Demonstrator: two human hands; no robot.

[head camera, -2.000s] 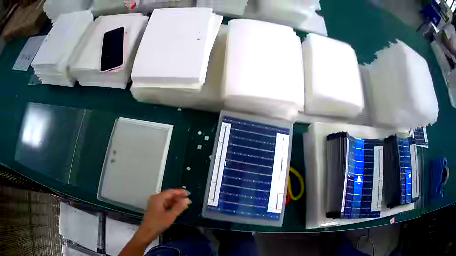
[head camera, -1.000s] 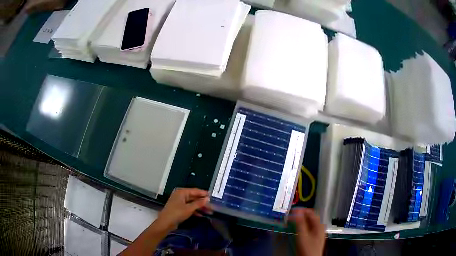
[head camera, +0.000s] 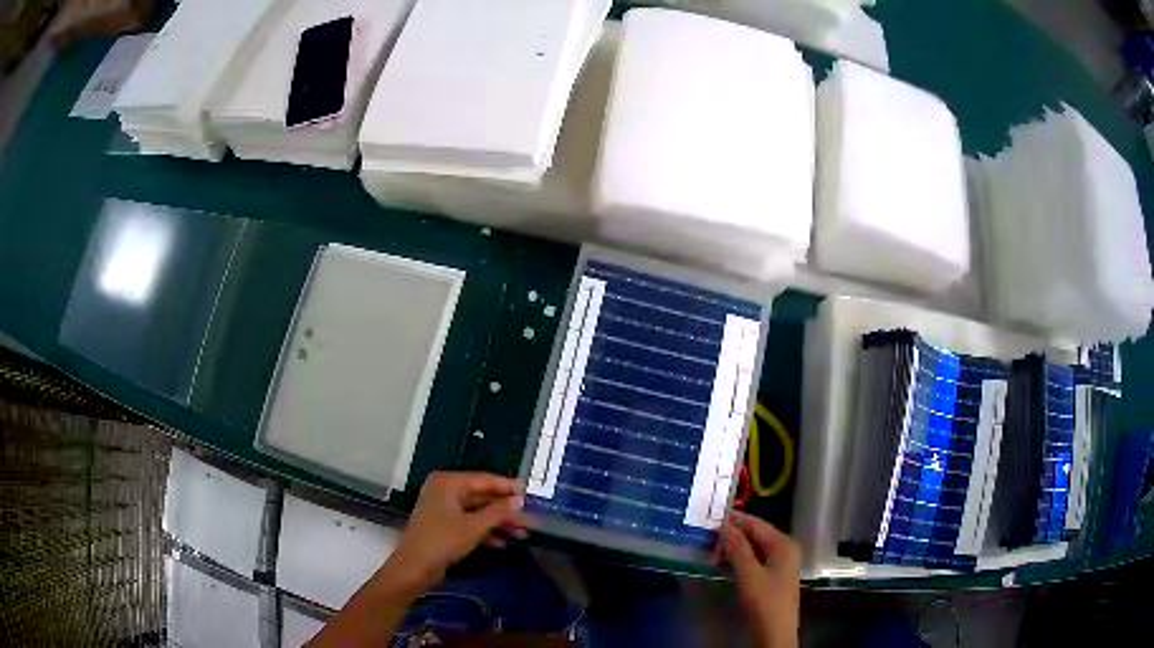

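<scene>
A solar cell string point(head camera: 652, 399), dark blue with thin pale lines and a white strip down each long side, lies on a slightly larger greyish clear sheet point(head camera: 626, 544) in front of me. My left hand point(head camera: 468, 519) pinches the sheet's near left corner between thumb and fingers. My right hand point(head camera: 757, 557) has its thumb and fingers at the near right corner. The layers under the cells cannot be told apart.
White film piles point(head camera: 709, 139) stand along the back, one with a phone point(head camera: 320, 72). A pale sheet pile point(head camera: 361, 367) and a glossy clear plate point(head camera: 152, 298) lie left. Cell string stacks point(head camera: 936, 456) lie right. Yellow and red loops point(head camera: 772, 449) sit beside the work. A wire rack point(head camera: 268, 532) is lower left.
My left hand has moved right from beside the pale pile to the sheet's near left corner. My right hand has come into view and closed in on the near right corner. The view has shifted.
</scene>
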